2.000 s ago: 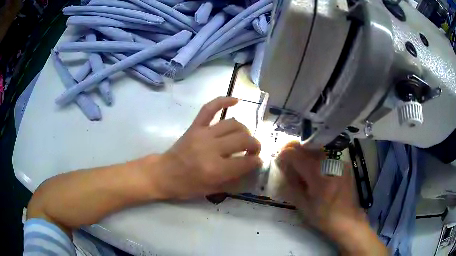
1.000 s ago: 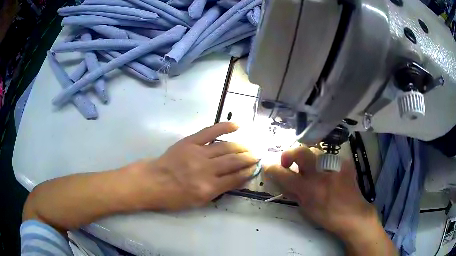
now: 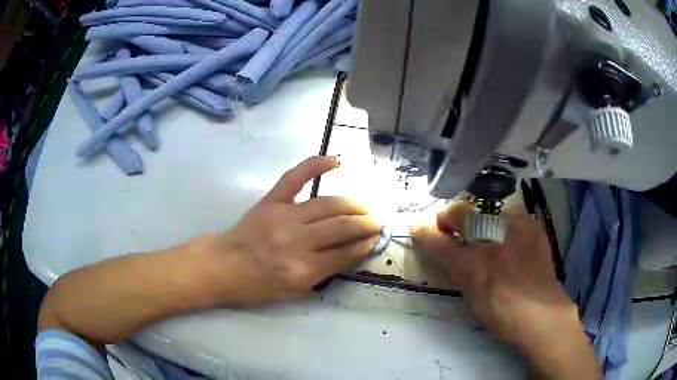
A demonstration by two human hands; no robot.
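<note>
My left hand (image 3: pixel 297 241) lies flat over the left part of the needle plate. A small piece of blue fabric strap (image 3: pixel 382 240) shows at its fingertips; the rest of it is hidden under the fingers. My right hand (image 3: pixel 497 260) is on the right of the plate, its fingertips bent close to the left ones and partly behind the tension dial (image 3: pixel 485 225). A fine thread line runs from the fabric towards the right fingertips. The presser foot (image 3: pixel 407 172) stands in the bright lamp spot just beyond the hands.
Rounded blue straps (image 3: pixel 178 85) are heaped at the upper left of the white table (image 3: pixel 185 163). The sewing machine head (image 3: pixel 445 74) fills the upper right. Flat blue strips (image 3: pixel 605 260) hang at the right. Black snips (image 3: pixel 545 223) lie between them and my right hand.
The blue fabric end now shows more clearly at the left fingertips. My right hand has shifted slightly right, away from the left one. The whole view has shifted a little.
</note>
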